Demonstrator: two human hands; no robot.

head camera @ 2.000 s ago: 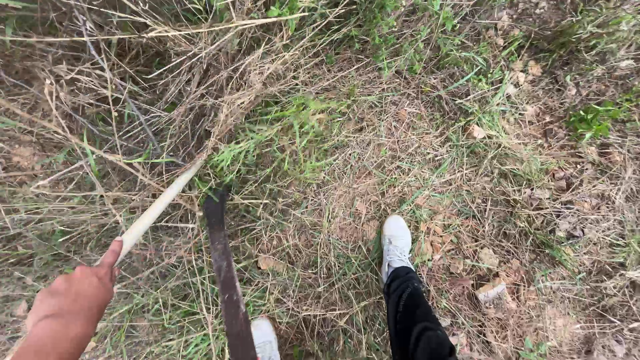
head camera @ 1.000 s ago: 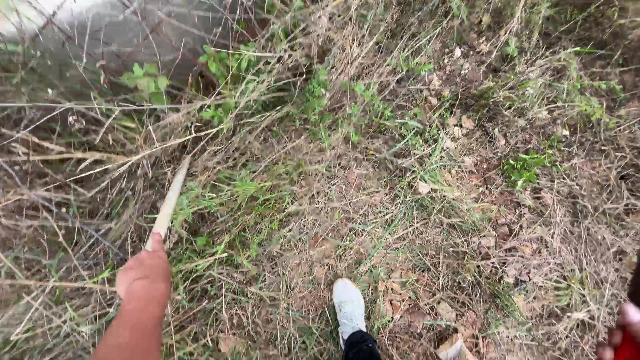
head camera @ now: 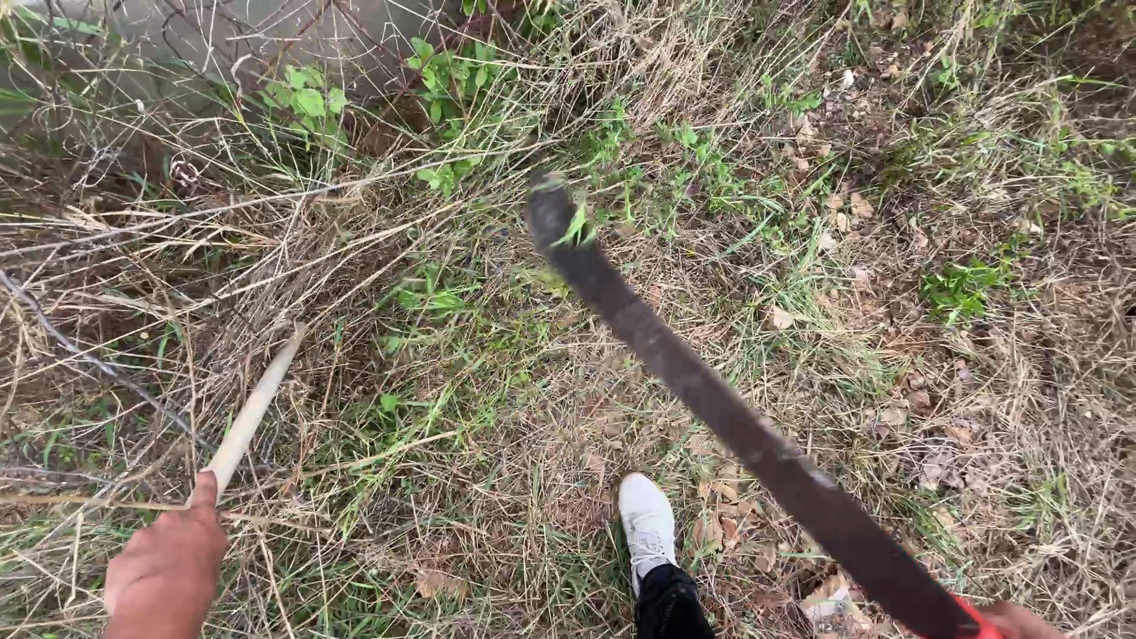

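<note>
At the lower left, my left hand [head camera: 169,559] grips a pale wooden stick [head camera: 257,408], whose far end reaches into dry grass [head camera: 266,266]. My right hand [head camera: 1021,621], partly cut off at the lower right corner, is closed on the red handle [head camera: 972,619] of a machete. The machete's long dark blade [head camera: 745,426] slants up and left across the view, its hooked tip above the ground. A green blade of grass [head camera: 577,226] lies against the blade near the tip.
A white shoe [head camera: 648,524] and black trouser leg stand at the bottom centre. Tangled dry stems and leafy green weeds [head camera: 306,102] fill the upper left, before a grey surface [head camera: 373,44]. A pale stone-like piece [head camera: 834,603] and dry leaves lie at the lower right.
The machete blade, out of view a second ago, now crosses the middle of the view. The grey surface at the upper left was not in view two seconds ago. My left hand keeps hold of the stick.
</note>
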